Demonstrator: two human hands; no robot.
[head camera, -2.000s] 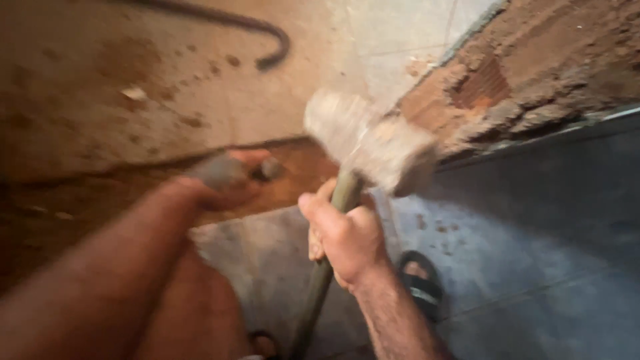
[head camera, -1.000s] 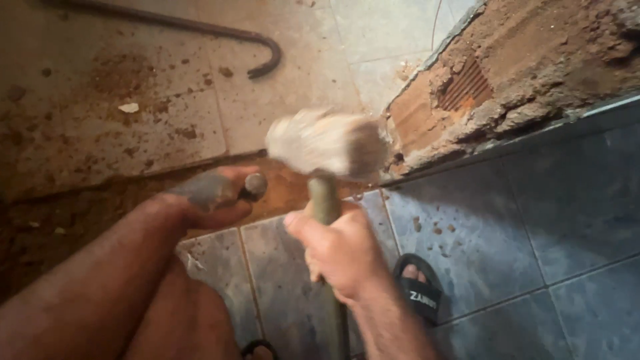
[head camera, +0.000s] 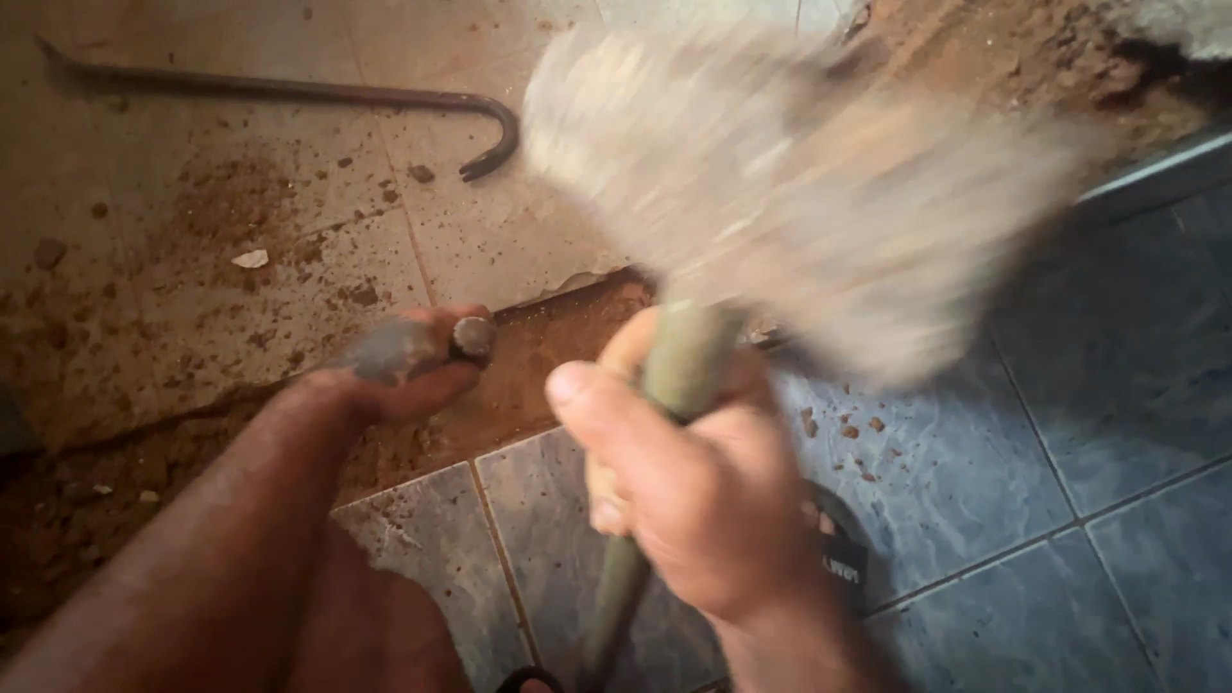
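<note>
My right hand (head camera: 688, 472) grips the greenish handle of a mallet just below its head. The large pale mallet head (head camera: 799, 183) is raised near the camera and blurred by motion. Lower and to the left, my left hand (head camera: 414, 356) is closed around a round-ended metal tool, perhaps a chisel (head camera: 473, 337); only its struck end shows, and its shaft is hidden. That hand, grey with dust on its back, is over a dirt-filled channel (head camera: 539, 375) between the beige floor tiles and the blue-grey tiles.
A dark crowbar (head camera: 279, 89) lies on the dirty beige tiles (head camera: 539, 221) at the upper left. Rubble and a white chip (head camera: 250, 258) are scattered there. Broken wall masonry (head camera: 1068, 77) is at the upper right. A sandalled foot (head camera: 835, 549) stands on the blue-grey tiles (head camera: 962, 481).
The mallet has risen toward the camera from its lower position a second ago, with my right hand around its handle. My left hand keeps its hold beside the channel.
</note>
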